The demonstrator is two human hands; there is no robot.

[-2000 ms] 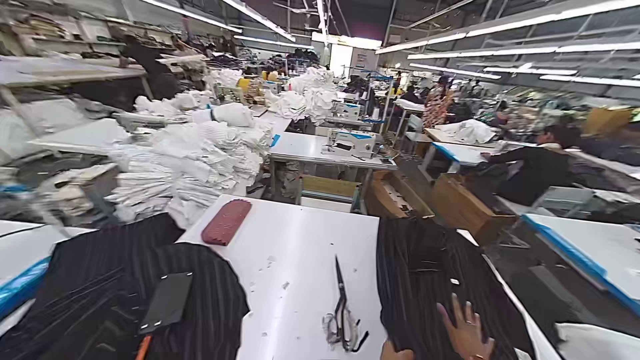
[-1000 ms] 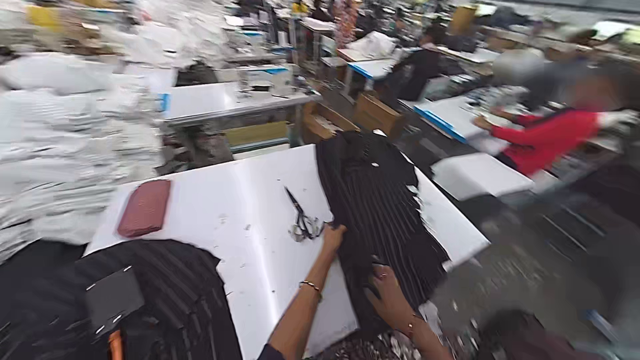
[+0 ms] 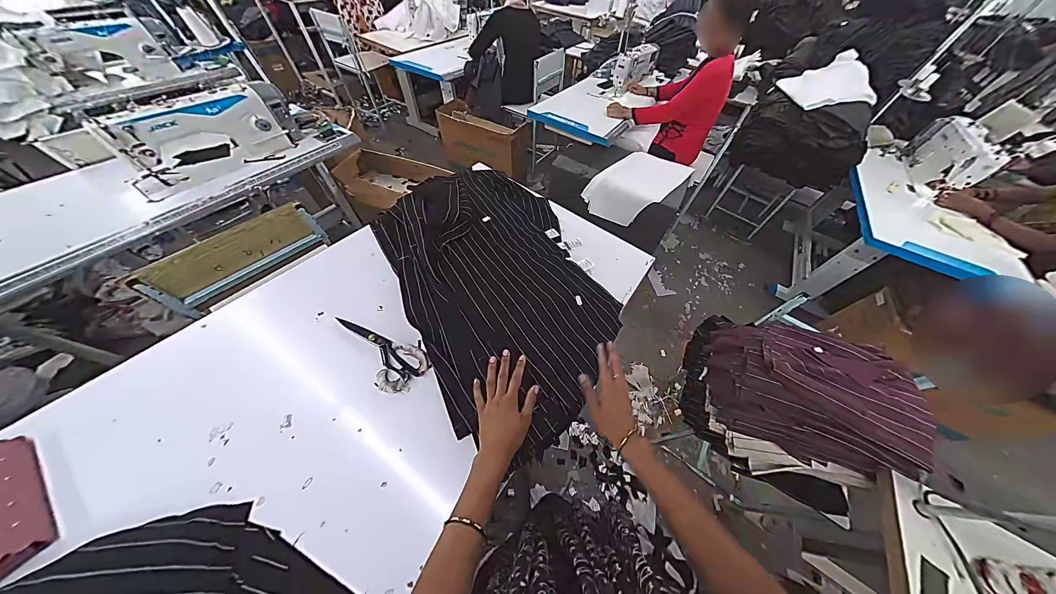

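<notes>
A dark pinstriped garment (image 3: 495,289) lies spread at the right end of the white tabletop (image 3: 272,412), with small white tags on it. My left hand (image 3: 503,404) rests on its near part, palm down with fingers apart. Beside its near right edge is my right hand (image 3: 610,396), fingers spread and gripping nothing. Fabric shears (image 3: 386,351), with wrapped handles, lie left of the garment, blades pointing away. More striped dark fabric (image 3: 173,553) lies at the lower left, near a dusky red block-like item (image 3: 25,503) at the left edge.
A pile of maroon striped pieces (image 3: 817,388) stands to the right. Beyond the table are a sewing machine (image 3: 198,132), a wooden bench (image 3: 231,247) and cardboard boxes (image 3: 483,136). A person in red (image 3: 701,99) sits at another machine. Fabric scraps litter the floor.
My left hand has moved from the garment's left edge onto its near part. My right hand has come to the near right edge, fingers spread. The view has swung right.
</notes>
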